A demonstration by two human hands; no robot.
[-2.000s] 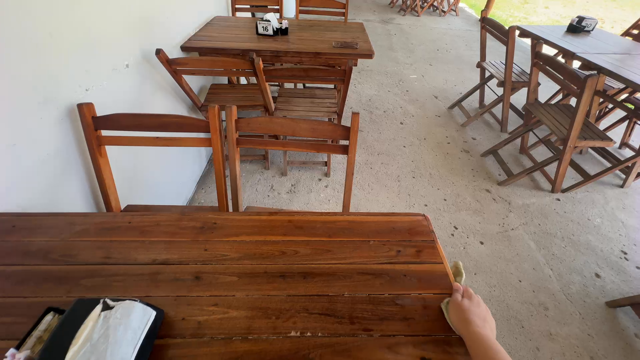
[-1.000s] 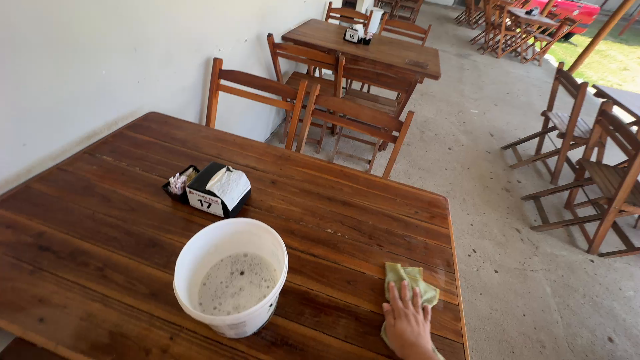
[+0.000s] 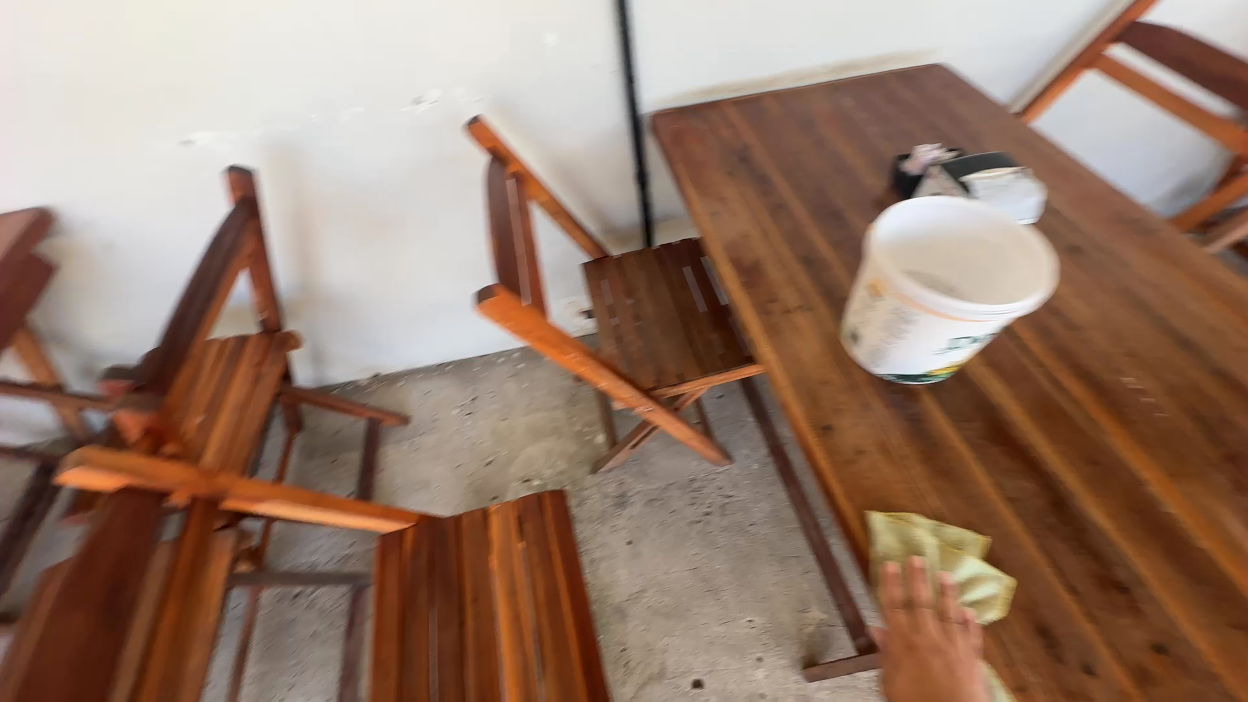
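My right hand (image 3: 931, 634) lies flat on a yellowish-green cloth (image 3: 941, 556), fingers spread and pressing it on the wooden slatted table (image 3: 1072, 419) near its left edge. Part of the cloth sticks out beyond the fingertips. Farther up the tabletop stands a white plastic bucket (image 3: 936, 322) with printing on its side; its contents are hard to make out in this blurred view. Just behind the bucket are a napkin holder (image 3: 1009, 193) with white napkins and a small black holder (image 3: 907, 180) with packets. My left hand is out of view.
A wooden folding chair (image 3: 668, 317) stands at the table's left edge by the white wall (image 3: 390, 146). More folding chairs (image 3: 487, 585) fill the lower left, over the concrete floor (image 3: 682, 556). Another chair (image 3: 1180, 88) is at the upper right. A dark pipe (image 3: 634, 127) runs down the wall.
The view has swung strongly left. My right hand and the cloth were at the table's far right corner two seconds ago, then on its top near the right edge; now they are by another edge.
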